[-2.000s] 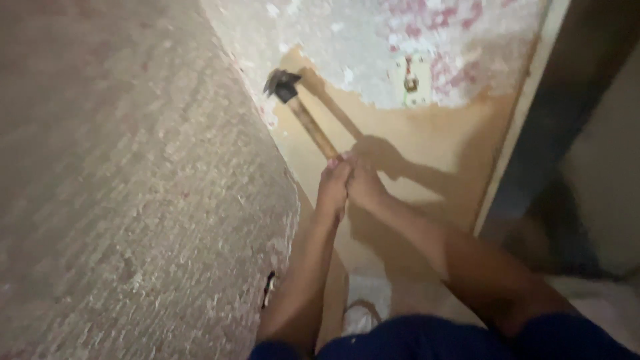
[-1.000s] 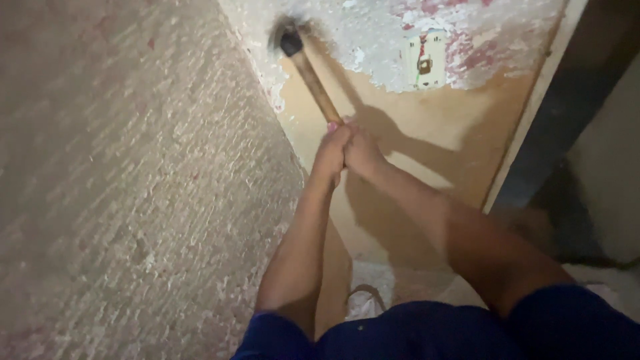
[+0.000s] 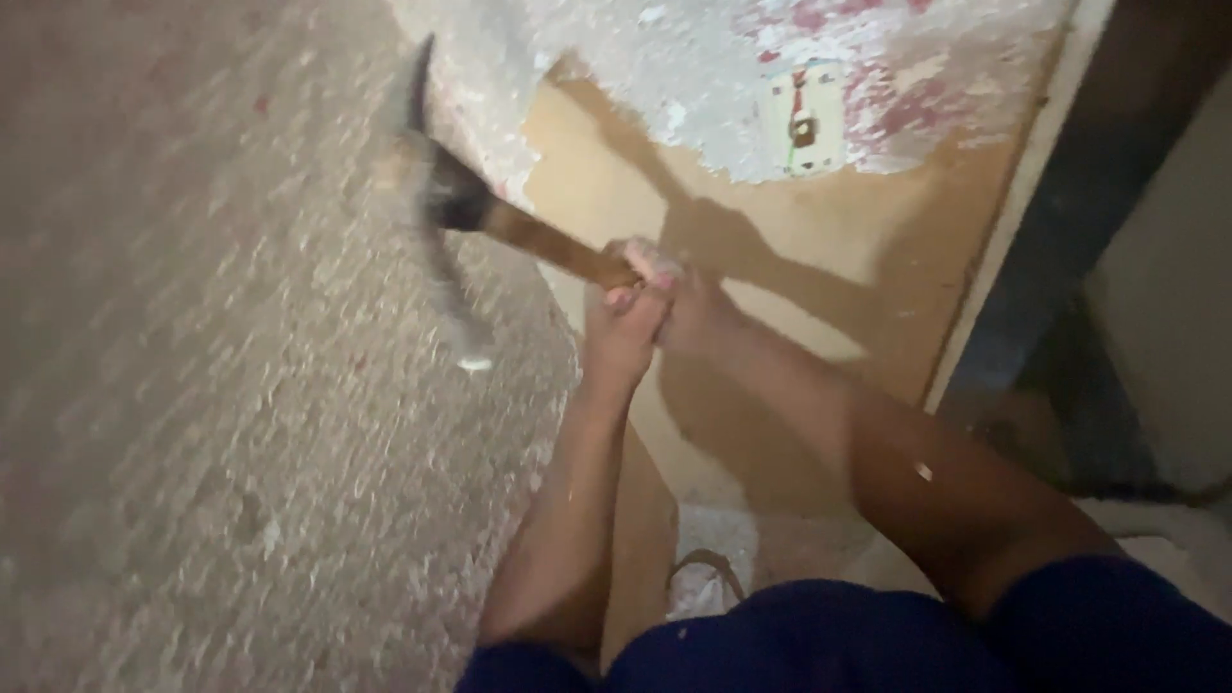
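Note:
Both my hands close around the lower wooden handle of a pickaxe [image 3: 558,241], whose dark socket and curved, blurred head lie up and to the left, over the rough textured wall [image 3: 289,414]. My left hand [image 3: 630,322] grips near the handle's end. My right hand [image 3: 688,294] wraps around it from the right, against the left one. Whether the head touches the rough wall cannot be told. Behind the hands is a wall with smooth tan paint [image 3: 799,226] below and scraped white and reddish patches above. My arms cast a shadow on it.
An electrical wall box [image 3: 808,120] with exposed wires is set in the scraped wall. A pale door-frame edge [image 3: 1011,212] runs down the right side, beside a dark opening. Near my body, low down, lies a whitish object with a curved strap-like band [image 3: 712,558].
The pickaxe head has swung left and down from the corner by the painted wall to over the rough wall. Both hands have stayed on the handle.

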